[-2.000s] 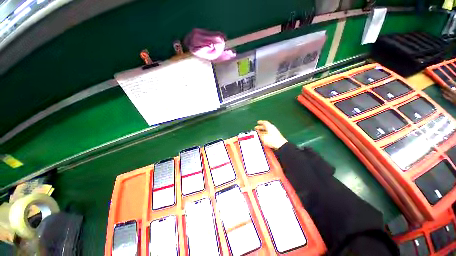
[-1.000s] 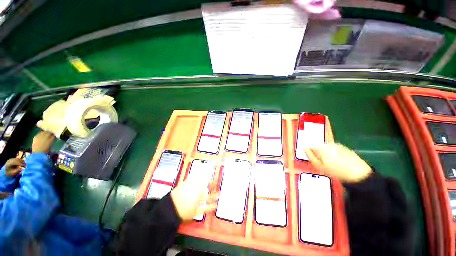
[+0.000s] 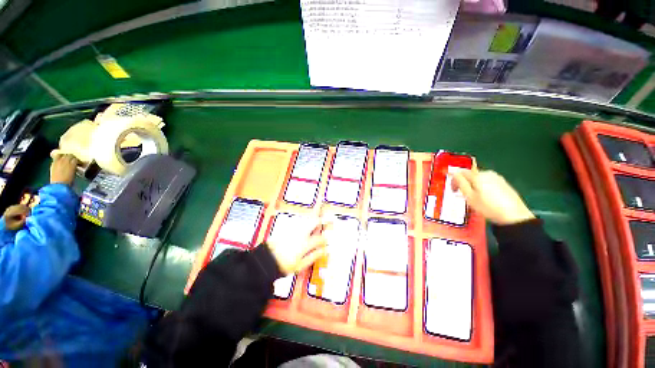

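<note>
An orange-red phone tray (image 3: pixel 381 329) lies flat in front of me with several smartphones face up and lit in two rows. Its top left pocket is empty. My right hand (image 3: pixel 495 198) is over the top right phone (image 3: pixel 438 188), fingertips at its screen, which is partly red and partly white. My left hand (image 3: pixel 300 248) is over the front row, fingers between the second phone and the third phone (image 3: pixel 341 266), which shows an orange patch. Neither hand grips a phone. Most other screens are white or grey text pages, several with a red band.
A grey tape dispenser (image 3: pixel 140 194) with a tape roll (image 3: pixel 141 144) stands at left. A neighbour's blue sleeves (image 3: pixel 43 237) and hands are beside it. Stacked orange-red trays (image 3: pixel 600 208) stand at right. A white sheet (image 3: pixel 377 50) and sleeved sheets (image 3: pixel 567 61) hang at the back.
The view has swung, and my left hand has come in over the front row. The top right screen has gained red areas, and the third front phone an orange patch.
</note>
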